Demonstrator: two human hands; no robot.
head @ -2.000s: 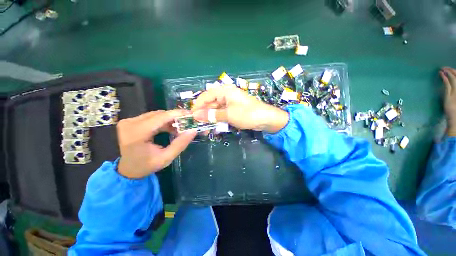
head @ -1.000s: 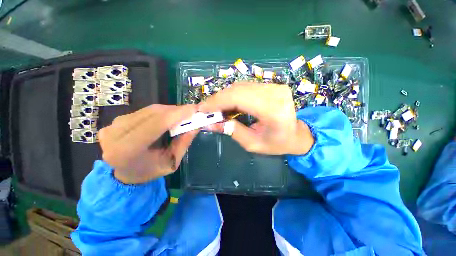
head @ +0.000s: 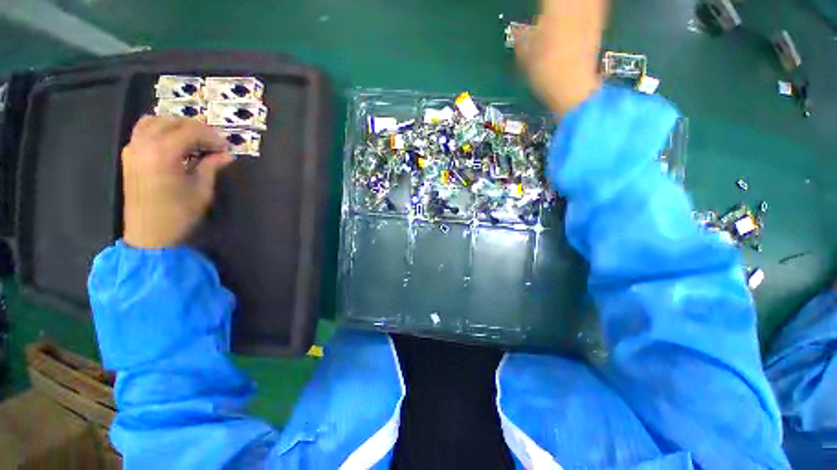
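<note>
My left hand is over the black foam tray, its fingertips beside the pale housings and covering part of their columns; whether it grips one cannot be seen. My right hand is beyond the clear tray on the green mat, its fingers on a part-assembled unit that shows at the hand's left side; the fingertips are blurred. The clear blister tray holds a tangled pile of circuit boards with white cells in its far half.
Another part-assembled unit with a white cell lies right of my right hand. A loose heap of boards lies right of the clear tray. More units lie at the far right. A blue sleeve of another person shows at the right edge.
My hands have parted from the white housing they held together above the clear tray. The left has moved to the foam tray, the right forward to the far mat. The view has shifted.
</note>
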